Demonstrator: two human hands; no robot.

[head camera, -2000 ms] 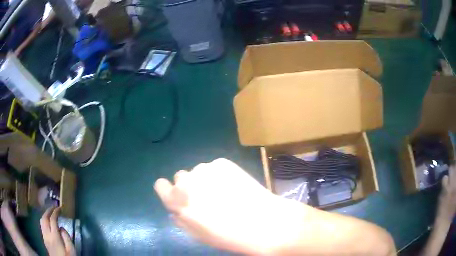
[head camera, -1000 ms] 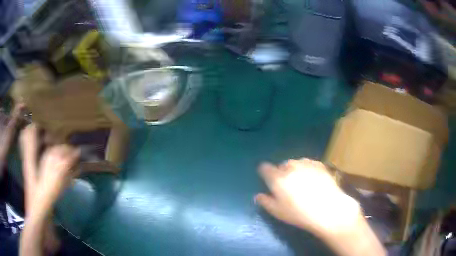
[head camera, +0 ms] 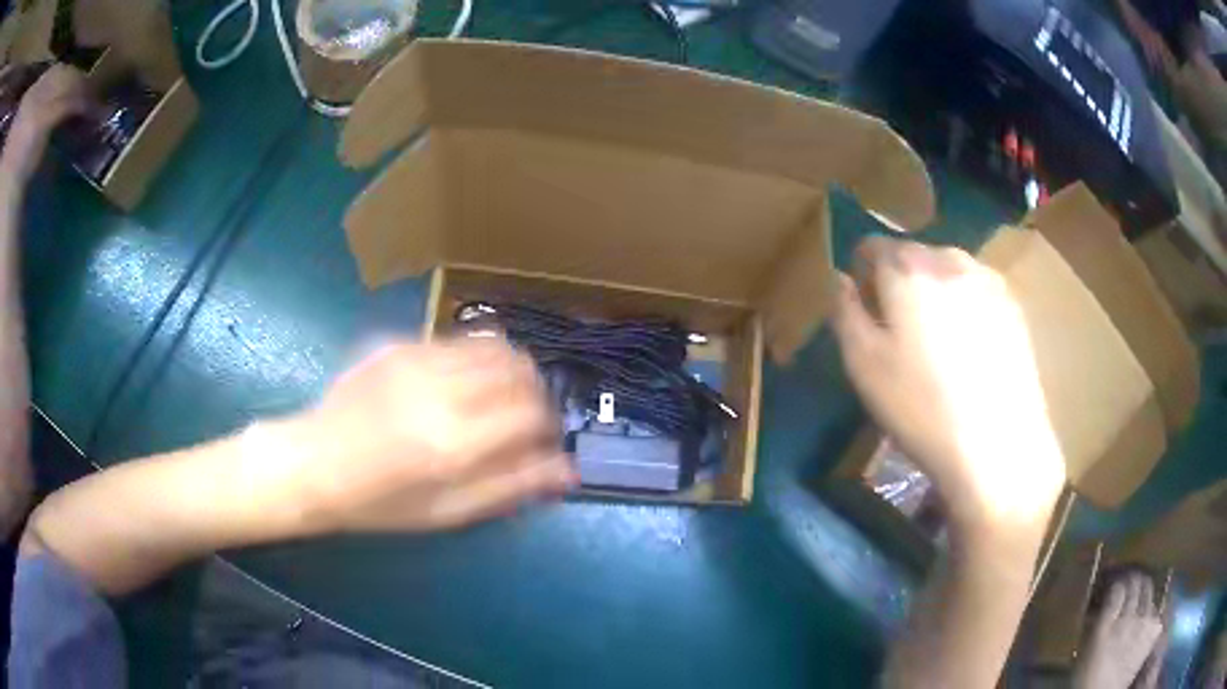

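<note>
An open brown carton (head camera: 612, 202) stands in front of me, its lid folded back. Inside lie a black coiled cable (head camera: 626, 353) and a black power adapter (head camera: 630, 460) with a silver prong showing. My left hand (head camera: 451, 431) is blurred over the carton's left front corner, hiding that part; whether it holds anything cannot be told. My right hand (head camera: 942, 350) is raised between this carton and a second open carton (head camera: 1090, 350) on the right, fingers curled; its fingertips are blurred and any hold is unclear. A clear plastic bag (head camera: 899, 482) shows in the second carton.
Another person's hand (head camera: 54, 101) is at an open box (head camera: 145, 141) at upper left. Another hand (head camera: 1124, 626) is at a box at lower right. A brown cylinder (head camera: 353, 47) with white cable stands behind. A black unit (head camera: 1036, 121) with red terminals stands at upper right.
The view has shifted. An open carton with cable and adapter now stands centrally before me. My left hand has come into view over it; my right hand is raised beside the right carton.
</note>
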